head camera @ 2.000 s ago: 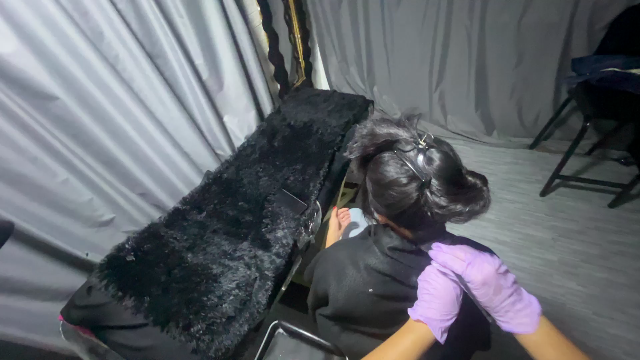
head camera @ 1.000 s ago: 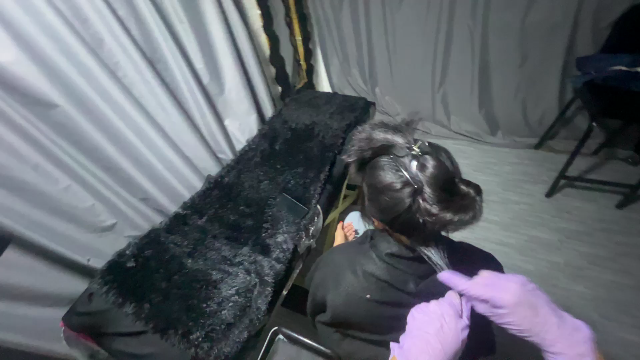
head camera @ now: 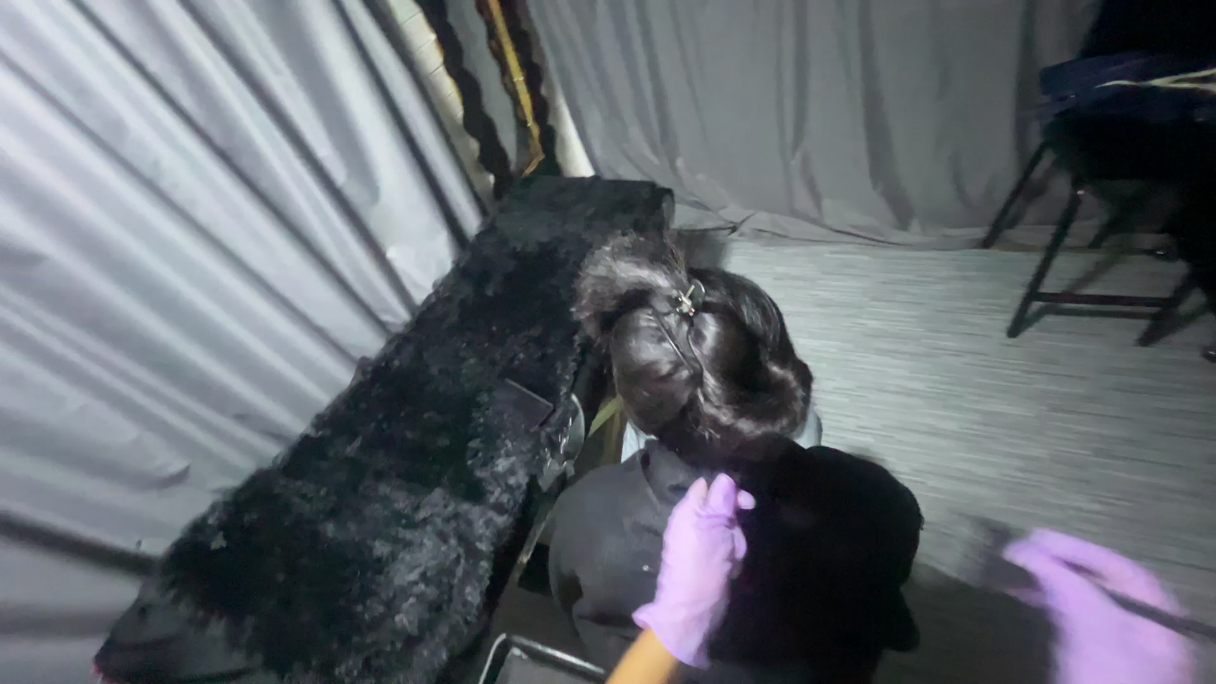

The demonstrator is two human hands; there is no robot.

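Note:
A seated person in a black top [head camera: 608, 560] has dark hair [head camera: 655, 370] pinned up with a metal clip [head camera: 689, 299]. My left hand [head camera: 698, 560], in a purple glove, is at the upper back just below the nape. Its fingertips are pinched together, apparently on a lock of hair that is hard to make out against the black top. My right hand [head camera: 1107, 608], also purple-gloved and blurred, is off to the right of the person's back. It holds a dark tool with a thin handle [head camera: 1154, 613]; blur hides what kind.
A bench or table with a black shaggy cover [head camera: 380, 456] runs along the left, bearing a flat dark object [head camera: 528, 401]. Grey curtains [head camera: 760, 104] hang behind and at left. A black folding chair [head camera: 1092, 299] stands at right with dark cloth on it. A black-framed edge [head camera: 546, 651] is near the bottom.
The two hands were together behind the person's shoulder; now my right hand is apart, far to the right, with a dark tool showing. My left hand is nearer the nape. The person's head appears lower.

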